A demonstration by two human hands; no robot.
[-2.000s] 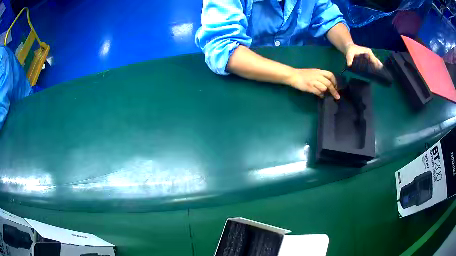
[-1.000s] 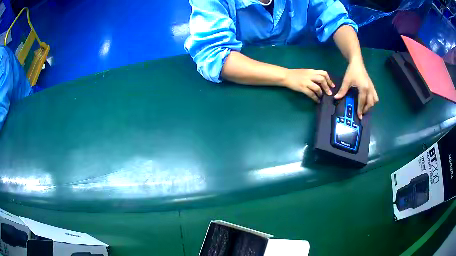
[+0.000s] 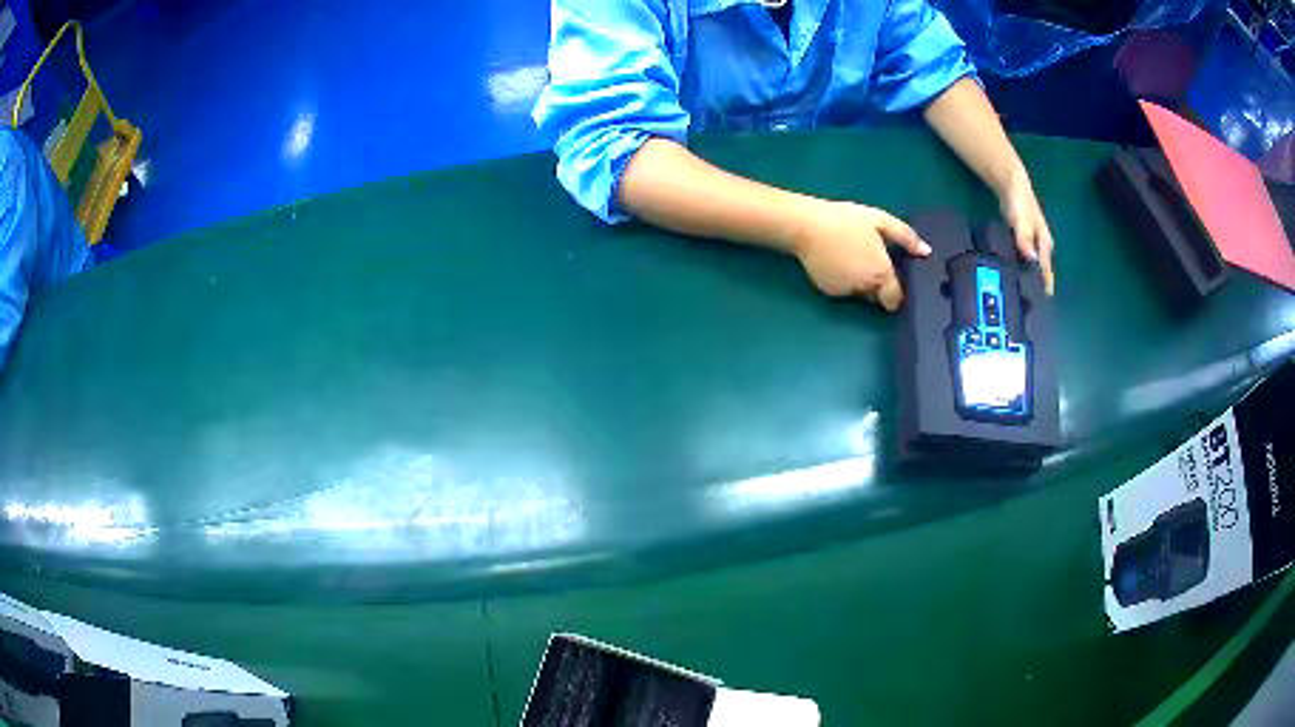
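Note:
Neither of my hands is in view. An open retail box (image 3: pixel 746 710) with dark foam inside is cut off by the bottom edge. A white and black BT200 retail box (image 3: pixel 1221 497) stands at the right. Across the green bench, another person's hands hold the sides of a black foam insert (image 3: pixel 930 384). A battery tester (image 3: pixel 990 341) with blue trim lies face up in its cutout, its screen end towards me. The far side of the insert is partly hidden by the fingers.
More white boxes (image 3: pixel 178 685) are at the bottom left. A salmon panel (image 3: pixel 1224 199) leans by black foam (image 3: pixel 1167 227) at the far right. The person across wears a light blue smock (image 3: pixel 611 93). Another blue sleeve (image 3: pixel 36 213) and a yellow frame (image 3: pixel 93 164) are at the left.
The other person's hands laid the tester into the foam insert, then moved to the insert's sides. The boxes along the near side have shifted left.

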